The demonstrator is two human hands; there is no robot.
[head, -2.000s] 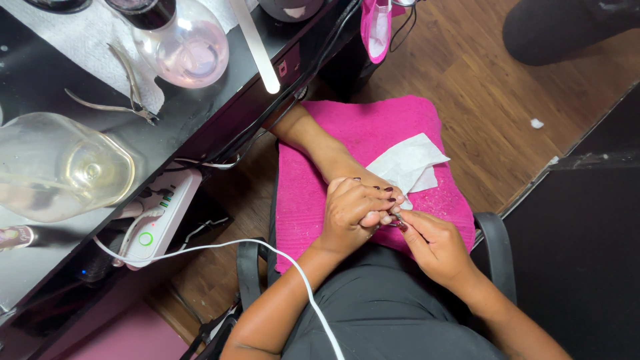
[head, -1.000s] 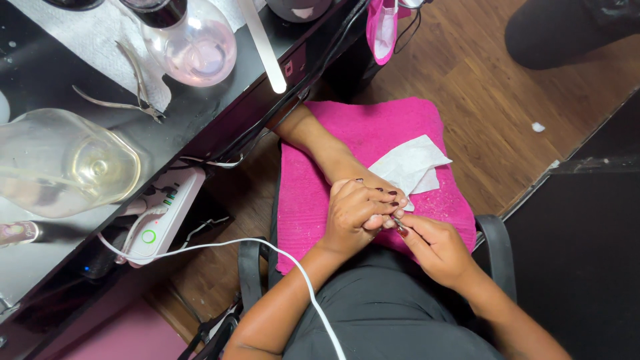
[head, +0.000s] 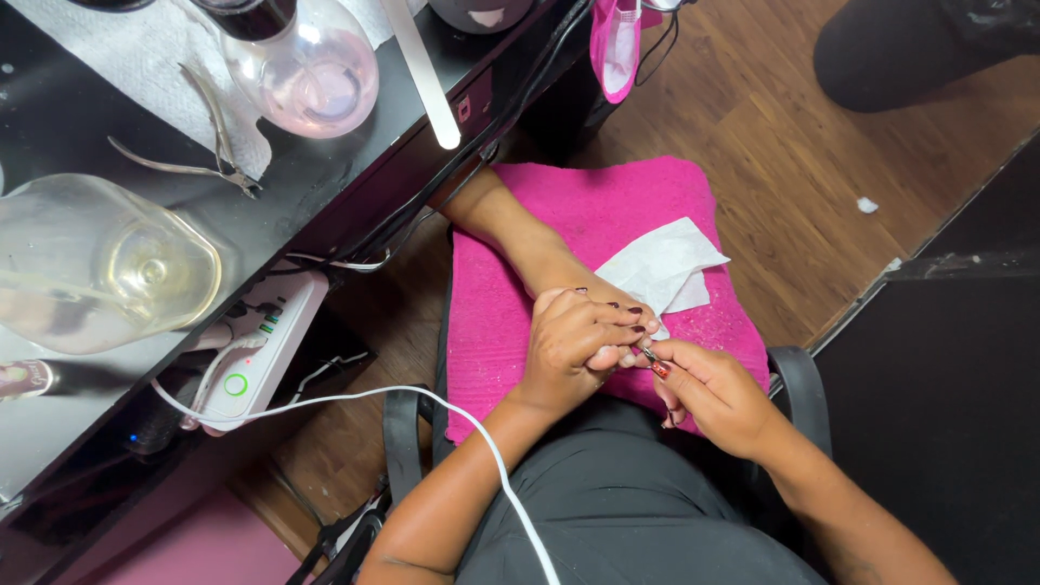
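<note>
Another person's bare foot [head: 540,256] rests on a pink towel [head: 496,341] across my lap. My left hand [head: 573,337] lies over the front of the foot and grips its toes, which poke out between my fingers. My right hand [head: 711,390] pinches a small metal tool [head: 647,354] with its tip against the toes; its kind is hard to tell, as my fingers hide most of it. A folded white wipe [head: 666,264] lies on the towel beside the foot, with small pale specks near it.
On the black table at left are metal cuticle nippers [head: 219,158], a pump bottle with pink liquid [head: 313,81], a clear bottle [head: 106,264] and a nail file [head: 422,77]. Below are a white power strip [head: 264,357] and a white cable [head: 357,396] crossing over my left forearm.
</note>
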